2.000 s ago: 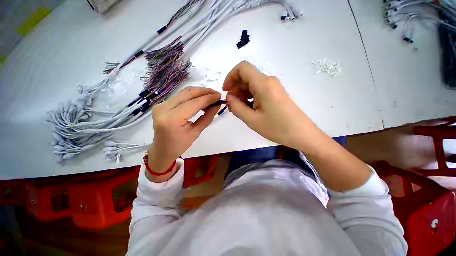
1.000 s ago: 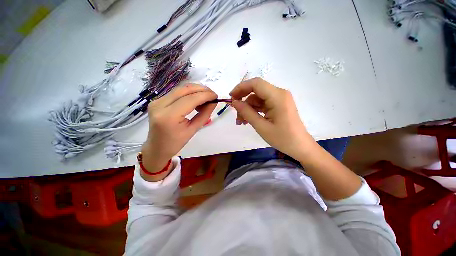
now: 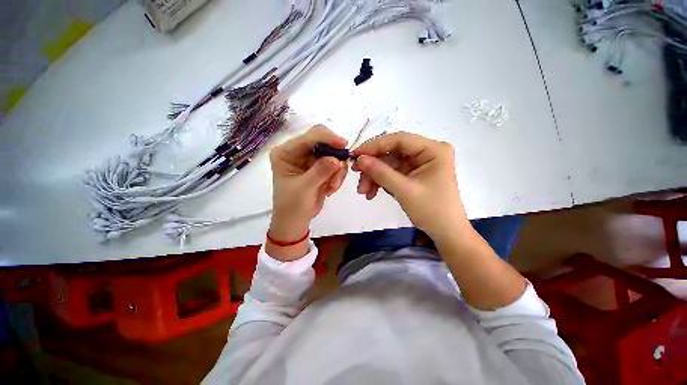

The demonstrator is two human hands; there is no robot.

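My left hand (image 3: 305, 180) pinches a black connector housing (image 3: 331, 152) between thumb and fingers, a little above the table. My right hand (image 3: 403, 169) is close to its right end, thumb and finger closed on thin core wires (image 3: 352, 156) that run into the housing. A few fine wires (image 3: 362, 132) stick up behind the fingertips. Which wires are inside the housing cannot be told. Loose black housings (image 3: 364, 71) lie on the table beyond the hands.
A cable bundle (image 3: 124, 192) with a brown-purple wire tuft (image 3: 256, 113) lies at the left. Small white bits (image 3: 487, 113) lie at the right. A second cable bundle (image 3: 619, 30) and a dark bag (image 3: 677, 90) are far right. A printed box (image 3: 172, 11) stands top left. Red stools (image 3: 162, 301) are below.
My left hand has turned more upright and moved right, and the black housing now shows clearly between its fingers. My right hand stays close to it, slightly lower than two seconds ago.
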